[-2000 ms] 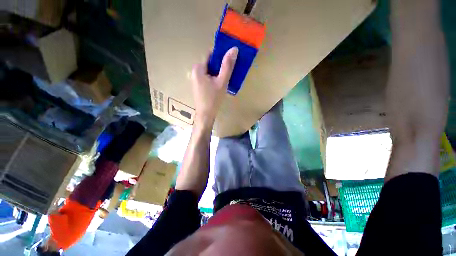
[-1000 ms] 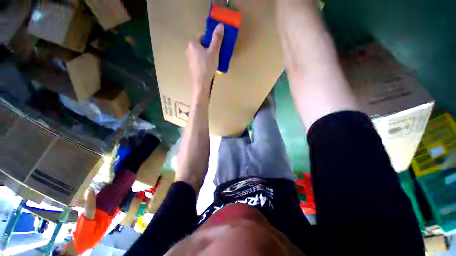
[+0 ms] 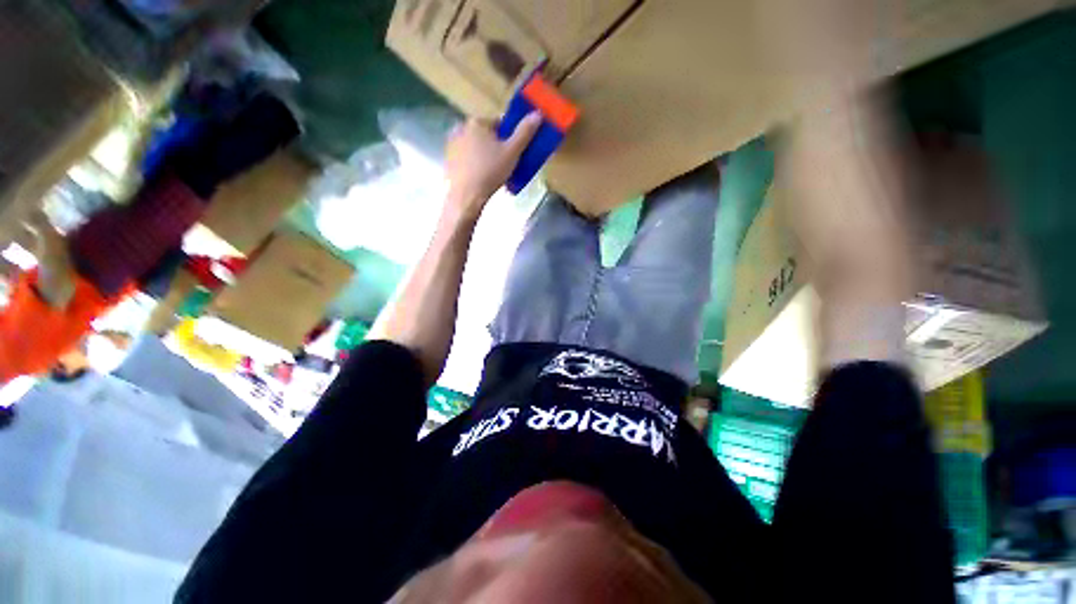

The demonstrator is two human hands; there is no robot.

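A large brown carton (image 3: 684, 100) fills the top of the view, tilted, with a dark seam and a blurred glass mark near its left end. My left hand (image 3: 476, 159) is shut on a blue and orange tape gun (image 3: 540, 132), whose orange end is close to the seam at the carton's near left edge. My right forearm (image 3: 855, 224) reaches up over the carton's right part. My right hand is blurred and merges with the carton at the top edge, so its grip cannot be told.
Another carton (image 3: 973, 254) stands on the right, with green crates (image 3: 755, 454) below it. A person in an orange top (image 3: 47, 325) is at the left. Clear plastic (image 3: 378, 201) and a smaller brown box (image 3: 283, 289) lie left of my legs.
The view has shifted and turned. The carton now shows higher up, and the tape gun sits at its near left edge instead of over its broad face. My right forearm shows further right.
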